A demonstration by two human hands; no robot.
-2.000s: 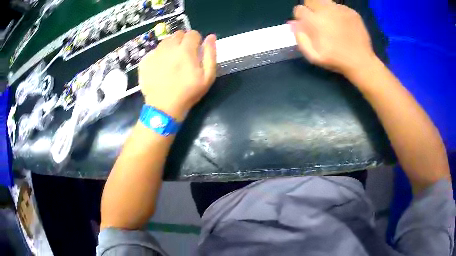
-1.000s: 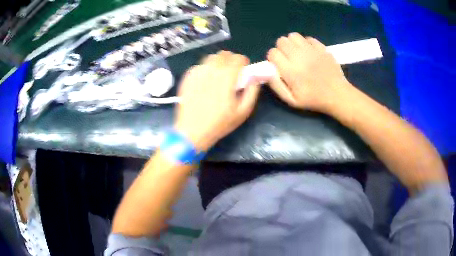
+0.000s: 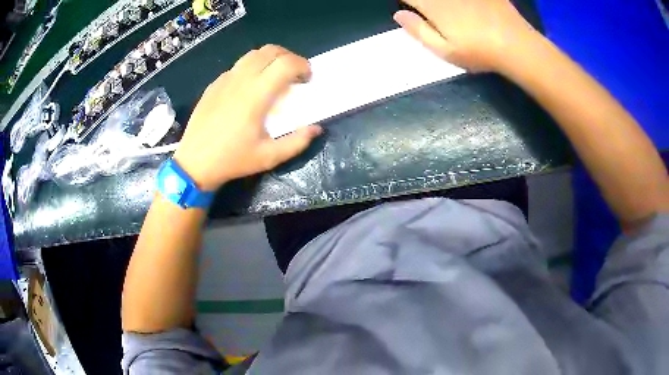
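A white power strip housing lies on the dark green bench edge with its plain, flat side up. My left hand grips its left end, thumb along the near edge and fingers over the far side. My right hand grips its right end, with the fingertips on the far edge; that end is partly hidden under the hand. A white cord runs left from under my left hand.
Two open power strips with metallic parts and a yellow component lie at the upper left. Clear plastic bags with coiled cord and a white plug lie at the left. Blue sheeting stands at the right.
The housing was narrow in view and now shows its broad, flat white face. My hands have moved apart to its two ends, my left hand leftward and my right hand up and away.
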